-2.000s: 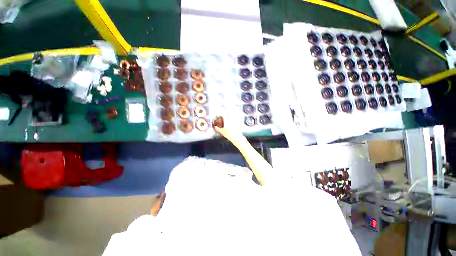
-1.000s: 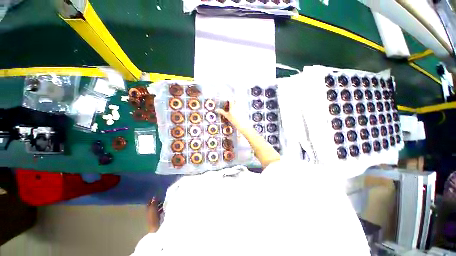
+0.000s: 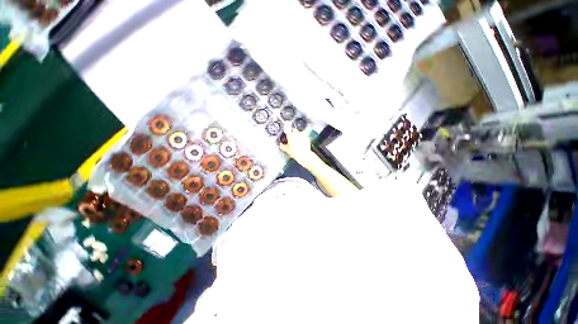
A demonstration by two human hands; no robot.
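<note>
My right hand [image 3: 296,145] reaches in from the lower right at the near right edge of the blister tray [image 3: 184,101]. Its fingers are closed on a small, blurred brown part [image 3: 283,137], which looks like a copper ring part. The tray holds several rows of copper ring parts [image 3: 178,169] in its left and near pockets. Two rows of dark parts [image 3: 249,101] sit along its right side, the last one close beside my fingers. My left hand is not in view; the white sleeve and body cover the lower middle.
A tray stack [image 3: 367,31] with dark parts stands beyond. A fixture [image 3: 400,142] full of parts lies on the machine at the right. A white sheet [image 3: 152,44] is at upper left. Loose rings [image 3: 104,212], white bits and plastic bags lie on the green mat, lower left.
The view has swung right, bringing the machine and blue shelving in. My right hand has moved from the copper rows to the tray's right edge. The fingers at lower left have left the view.
</note>
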